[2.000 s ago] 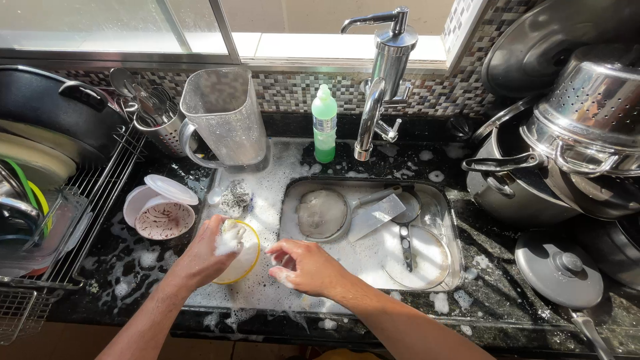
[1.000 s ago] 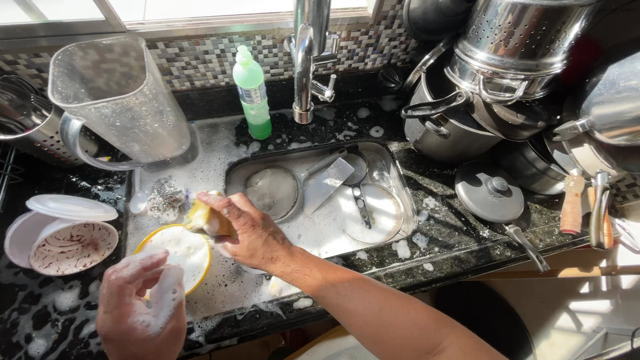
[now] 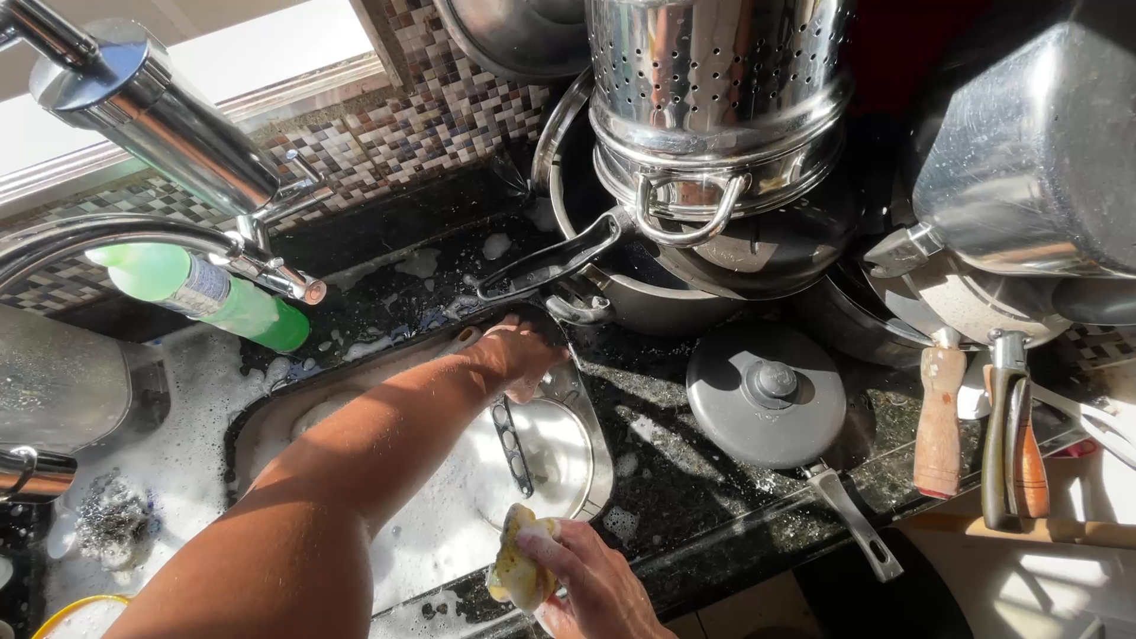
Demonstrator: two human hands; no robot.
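My left hand [image 3: 519,351] reaches down into the far right corner of the sink [image 3: 602,444]; its fingertips are partly hidden, and a grip cannot be made out. Below it, a black slotted handle [image 3: 511,448] lies across a round metal lid or pan [image 3: 559,453] in sudsy water. At the sink's front edge, my right hand [image 3: 590,568] grips a soapy yellow sponge [image 3: 519,559]. The yellow-rimmed bowl [image 3: 84,617], full of foam, is cut off at the lower left. A metal scourer [image 3: 115,524] lies in suds left of the sink.
A chrome faucet [image 3: 177,133] and a green soap bottle [image 3: 213,297] stand behind the sink. To the right are stacked pots with a perforated steamer [image 3: 710,71], a grey lidded pan [image 3: 768,395] and wooden-handled utensils [image 3: 939,417]. A clear pitcher [image 3: 62,382] is at the left.
My left hand has left the yellow-rimmed bowl and gone into the sink's far right corner. My right hand, still gripping the sponge, has moved right to the front edge. The view has swung right.
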